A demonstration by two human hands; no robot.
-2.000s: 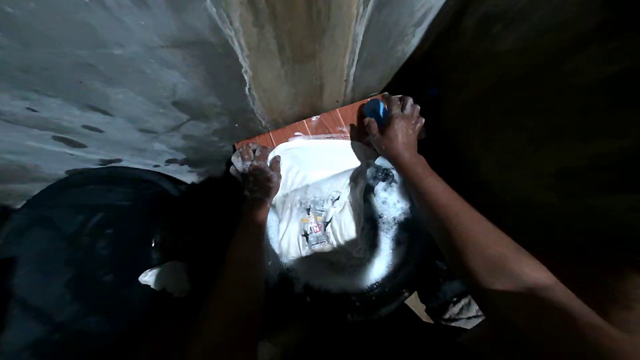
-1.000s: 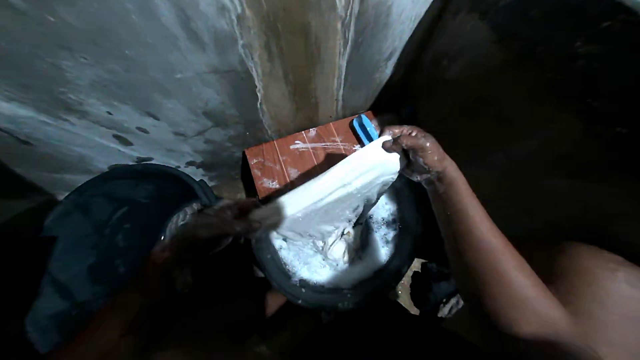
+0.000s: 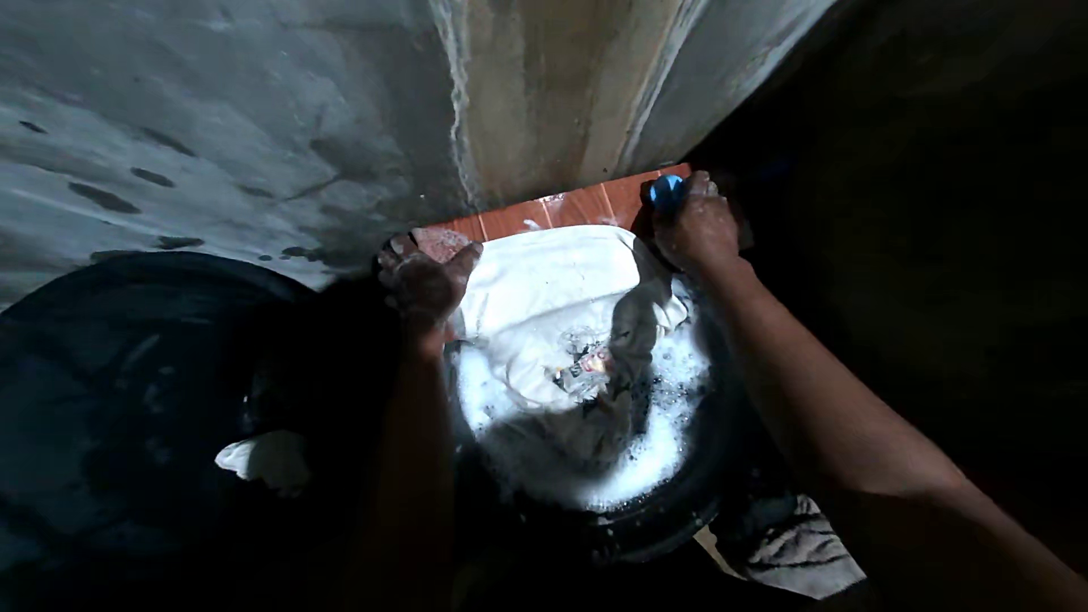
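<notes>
A wet white cloth garment (image 3: 552, 280) with a printed patch lies over a reddish-brown board (image 3: 586, 206) and hangs down into a black basin (image 3: 663, 531) of suds. My left hand (image 3: 425, 276) rests at the board's left end beside the garment's edge, thumb apart from the fingers; it lies in shadow, and whether it pinches any fabric cannot be told. At the board's right end, my right hand (image 3: 699, 223) is closed around a blue object (image 3: 667, 194), seemingly a scrub brush, whose underside is hidden.
A large dark tub (image 3: 127, 382) stands at the left, with a piece of white cloth (image 3: 268, 461) near its right side. Behind the board rises a stained concrete wall (image 3: 340, 110). Crumpled fabric (image 3: 803, 552) lies at the lower right of the basin.
One second ago both hands held the garment stretched above the basin, and the blue object lay on the board. Now the garment lies on the board and my right hand holds the blue object.
</notes>
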